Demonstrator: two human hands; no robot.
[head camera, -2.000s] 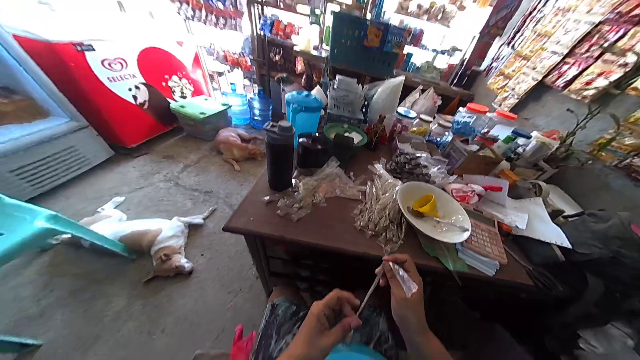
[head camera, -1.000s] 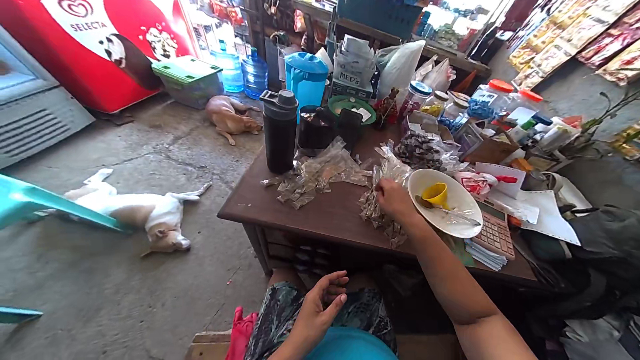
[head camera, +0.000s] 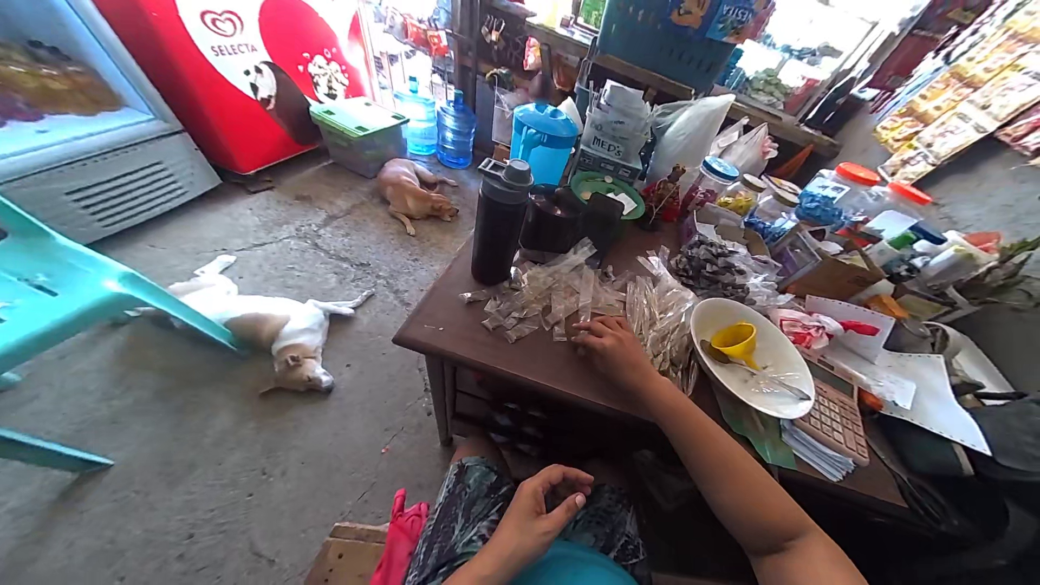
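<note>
On the brown wooden table (head camera: 544, 367) my right hand (head camera: 609, 345) rests at the front edge of a pile of small clear plastic packets (head camera: 540, 296); whether its fingers pinch one I cannot tell. Right beside it lies a heap of long narrow plastic packets (head camera: 662, 325). A white oval bowl (head camera: 764, 394) holds a yellow funnel (head camera: 735, 343), a spoon and some clear plastic. My left hand (head camera: 548, 500) is over my lap, fingers curled and apart, with nothing in it. Below it is a teal rounded thing (head camera: 577, 565), partly cut off by the frame.
A black tumbler (head camera: 500, 223) stands at the table's left corner. Right of the bowl are a calculator (head camera: 837, 418) and papers (head camera: 934, 390); jars (head camera: 739, 195) stand behind. Two dogs lie on the floor, one white and tan (head camera: 268, 321), one brown (head camera: 414, 191). A teal plastic chair (head camera: 89, 284) is at left.
Two seconds ago both hands held a narrow clear packet over my lap. My right hand then reached to the long packets, and has since moved left to the small ones. My left hand stays low.
</note>
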